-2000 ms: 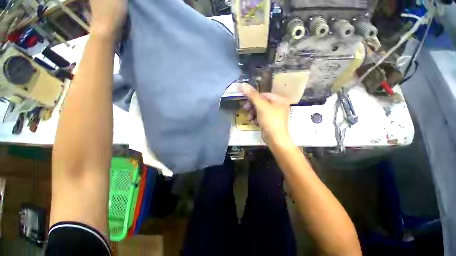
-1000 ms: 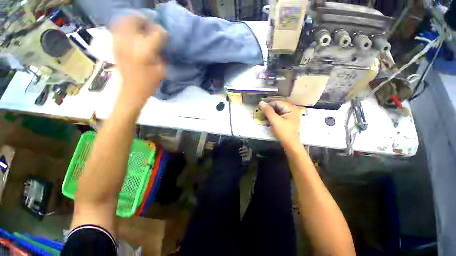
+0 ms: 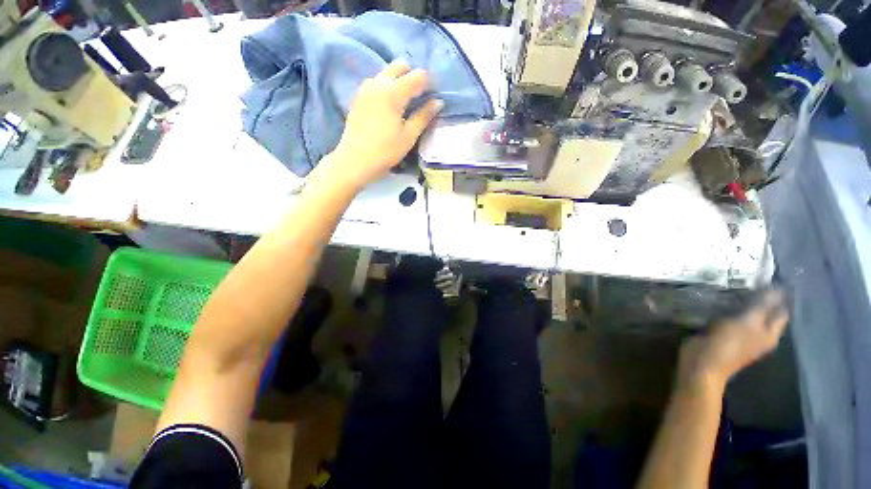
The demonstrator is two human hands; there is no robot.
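Observation:
The blue-grey cloth (image 3: 306, 91) lies bunched on the white table, left of the overlock machine (image 3: 630, 143). Its right part reaches the shiny cloth plate (image 3: 468, 148). My left hand (image 3: 387, 119) lies on the cloth beside the plate, fingers and thumb apart. My right hand (image 3: 740, 339) is blurred, off the table at the lower right, near the grey-blue surface at the right edge. Whether it holds anything cannot be told.
A cream machine head (image 3: 67, 81) stands at the far left, with a small dark tool (image 3: 145, 141) beside it. A green basket (image 3: 143, 329) is below the table at left. The yellowish slot (image 3: 525, 212) shows before the overlock. My legs are under the table.
The cloth came down from my raised left hand onto the table. My left hand moved right. My right hand left the slot area for the lower right. The metal tool right of the slot no longer shows.

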